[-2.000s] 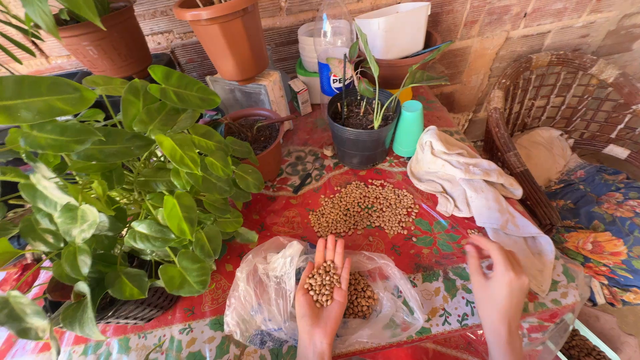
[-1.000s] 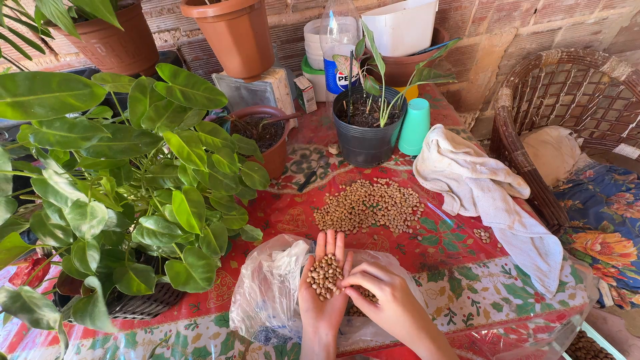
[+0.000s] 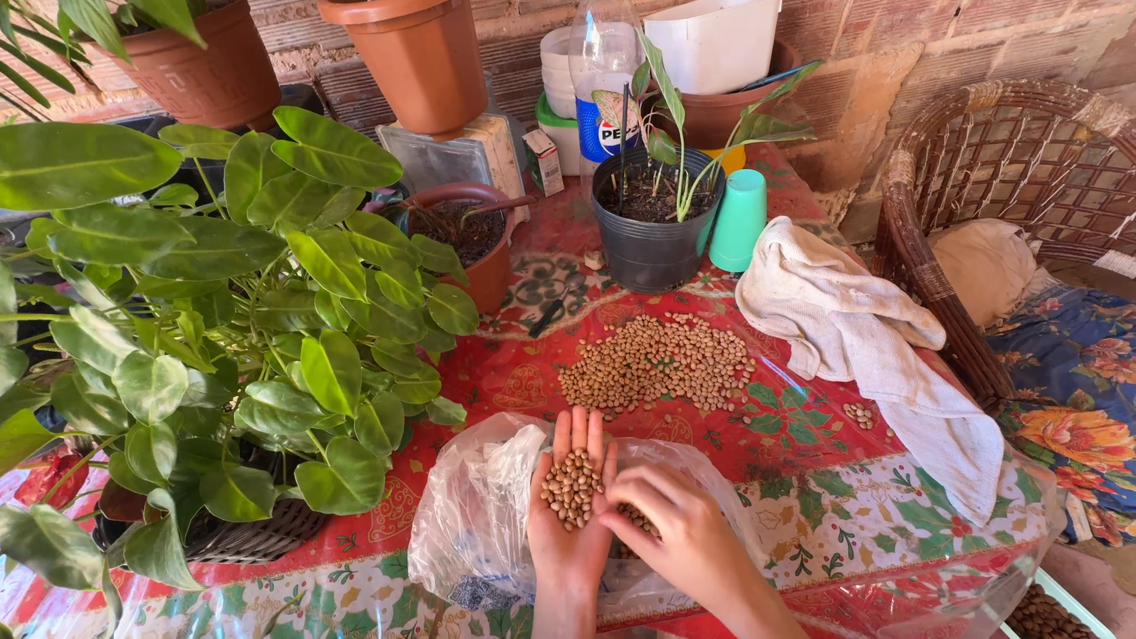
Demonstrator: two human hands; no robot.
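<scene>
My left hand [image 3: 572, 524] is held palm up above a clear plastic bag [image 3: 479, 497], with a heap of light brown beans [image 3: 571, 488] in the palm. My right hand [image 3: 674, 524] is beside it, its thumb and index finger at the edge of the palm; whether a bean is between them I cannot tell. More beans [image 3: 637, 519] show in the bag, partly behind my right hand. Beyond both hands a wide pile of beans [image 3: 657, 362] is spread on the red patterned tablecloth [image 3: 497, 382]. A small group of beans [image 3: 859, 414] lies apart at the right.
A leafy plant [image 3: 266, 293] fills the left side. A black pot [image 3: 652, 240], a green cup [image 3: 738, 222] and a plastic bottle [image 3: 606, 98] stand at the back. A crumpled cloth [image 3: 843, 311] lies near a wicker chair [image 3: 941, 240]. A container of beans [image 3: 1047, 617] is at the lower right.
My right hand was apart at the right two seconds ago, then came left to my left palm, where it remains. My left hand still holds its beans.
</scene>
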